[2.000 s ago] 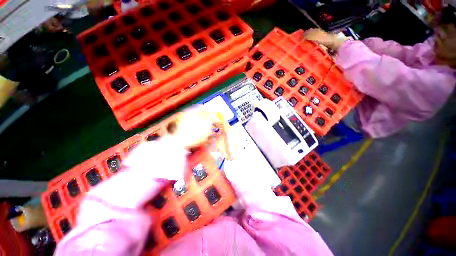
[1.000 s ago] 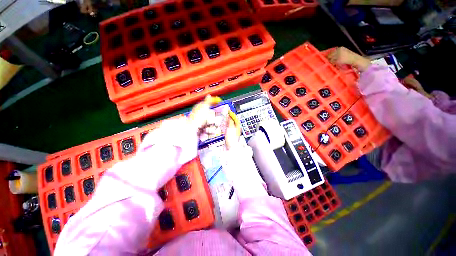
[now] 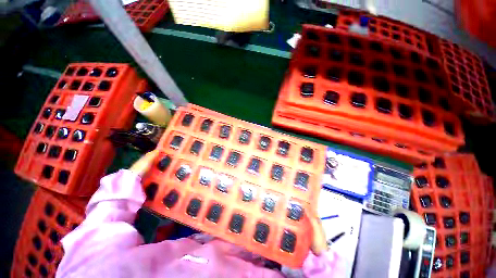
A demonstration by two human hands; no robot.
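Note:
A red-orange blister tray (image 3: 242, 157) filled with small black modules (image 3: 233, 158) lies in front of me, tilted slightly down to the right. My left hand (image 3: 144, 163) holds its left edge. My right hand (image 3: 316, 234) holds its lower right edge, fingers partly hidden at the rim. Several modules in the lower rows shine silvery from glare. The tray's underside is hidden.
A filled tray stack (image 3: 370, 108) stands at the back right. Another stack (image 3: 81, 125) with a pale label slip (image 3: 75, 107) is at left. A tan cup (image 3: 155, 111) stands behind my tray. A blue bin (image 3: 348, 172), calculator (image 3: 389, 187) and tape dispenser (image 3: 410, 231) are at right.
The view has swung left, so the bench items appear farther right. My hands have left the blue bin area and now hold the tray by its two sides.

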